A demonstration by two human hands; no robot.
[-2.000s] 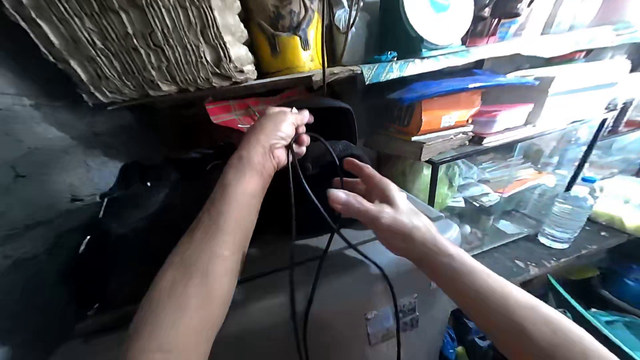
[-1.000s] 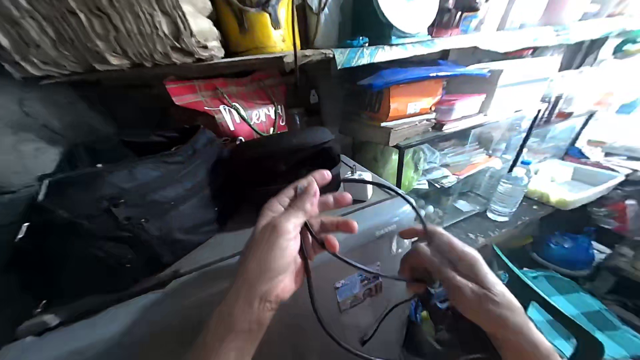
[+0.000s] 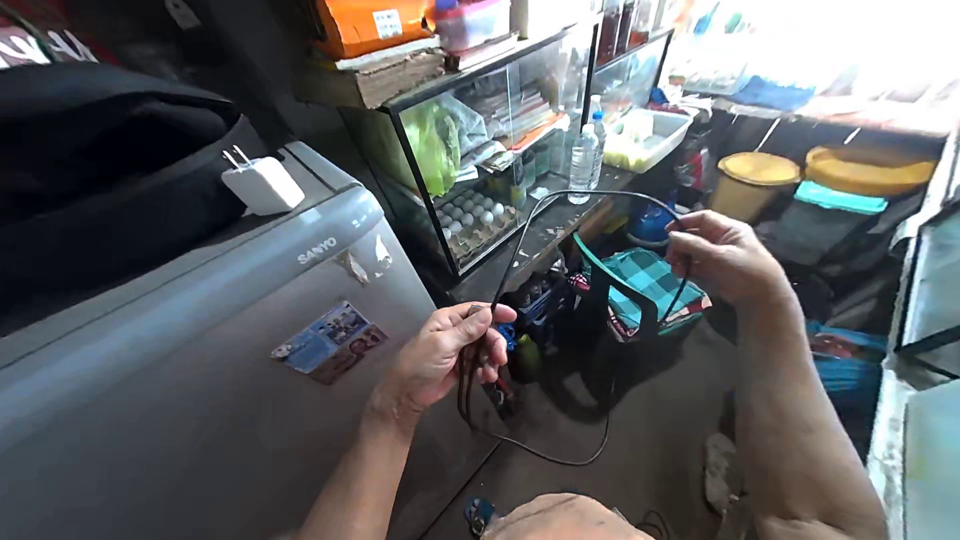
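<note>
A thin black cable [image 3: 592,193] arcs between my two hands, with a loop hanging below them over the floor. My left hand [image 3: 457,349] is closed around gathered strands of it, near the front of the refrigerator; a small metal end shows at the fingertips. To the right and higher, my right hand [image 3: 716,251] pinches the cable between thumb and fingers, in front of the green plastic chair. A white plug adapter [image 3: 262,185] lies on the refrigerator's top with its prongs up, beside a black bag [image 3: 112,165].
The grey refrigerator [image 3: 187,360] fills the left side. A glass case [image 3: 510,135] holding eggs stands behind it, with plastic water bottles [image 3: 583,161] at its side. A green chair [image 3: 637,296] bears folded checked cloth. Tubs with yellow lids [image 3: 759,169] stand at the back right.
The view has swung right and down. My hands have moved apart, stretching a stretch of cable between them. My left hand, with fingers spread one second ago, has closed on gathered strands.
</note>
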